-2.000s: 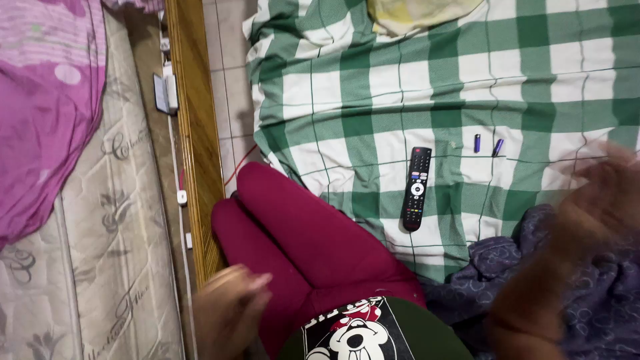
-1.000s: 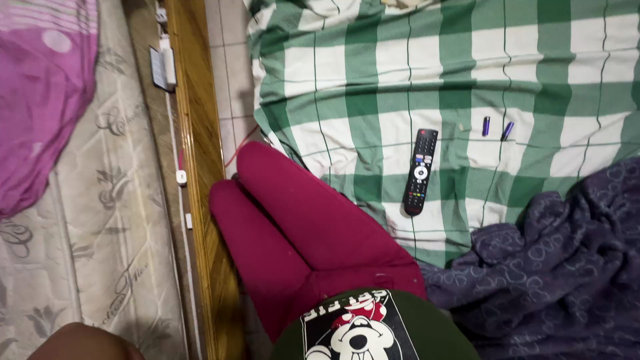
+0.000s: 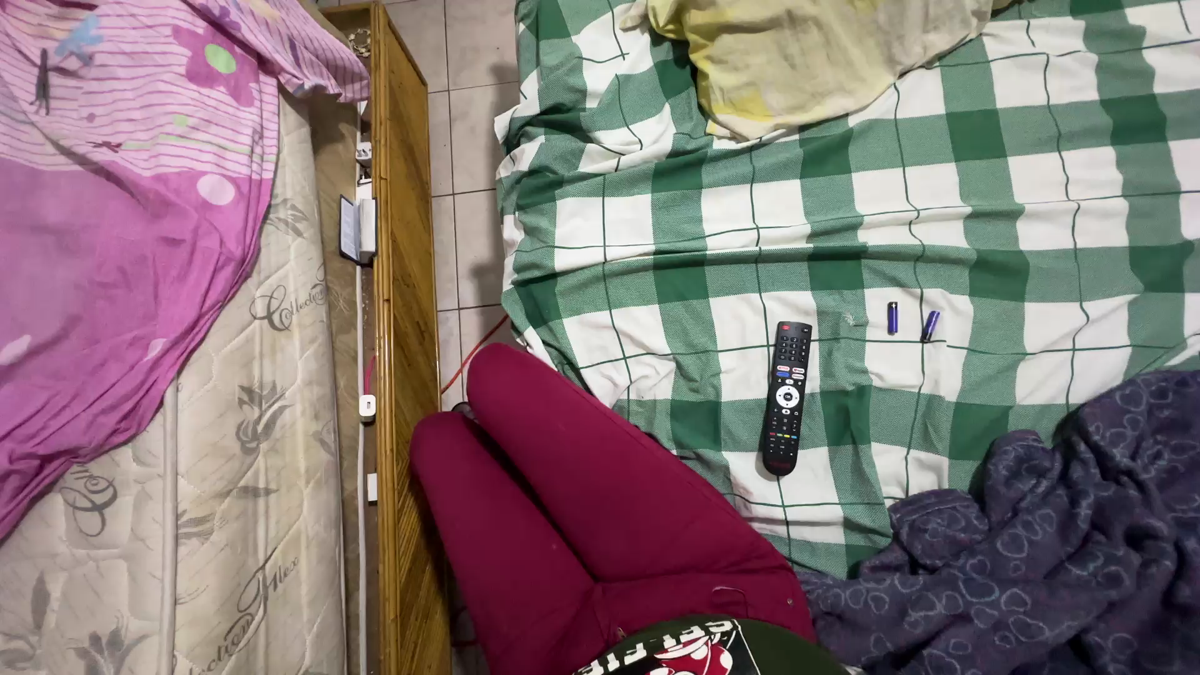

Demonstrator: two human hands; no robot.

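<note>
Neither of my hands shows in the head view now. A black remote control [image 3: 787, 398] lies button side up on a green and white checked bedsheet [image 3: 694, 225], to the right of my legs [image 3: 581, 487] in dark red trousers. Two small purple batteries, one nearly upright in the view [image 3: 892, 318] and one slanted battery [image 3: 930, 326], lie apart from each other to the right of the remote's upper end. Nothing touches the remote or the batteries except the sheet under them.
A dark blanket with heart outlines [image 3: 1041, 553] is bunched at lower right. A yellowish cloth [image 3: 816, 56] lies at the top. To the left stand a wooden board [image 3: 403, 281], a bare mattress [image 3: 253, 422] and a pink sheet [image 3: 122, 253]. Floor tiles [image 3: 469, 141] show between the beds.
Both my hands were in view two seconds back, and part of one hand showed at the lower left a second back; both are now out of view. The remote and batteries stay on the sheet.
</note>
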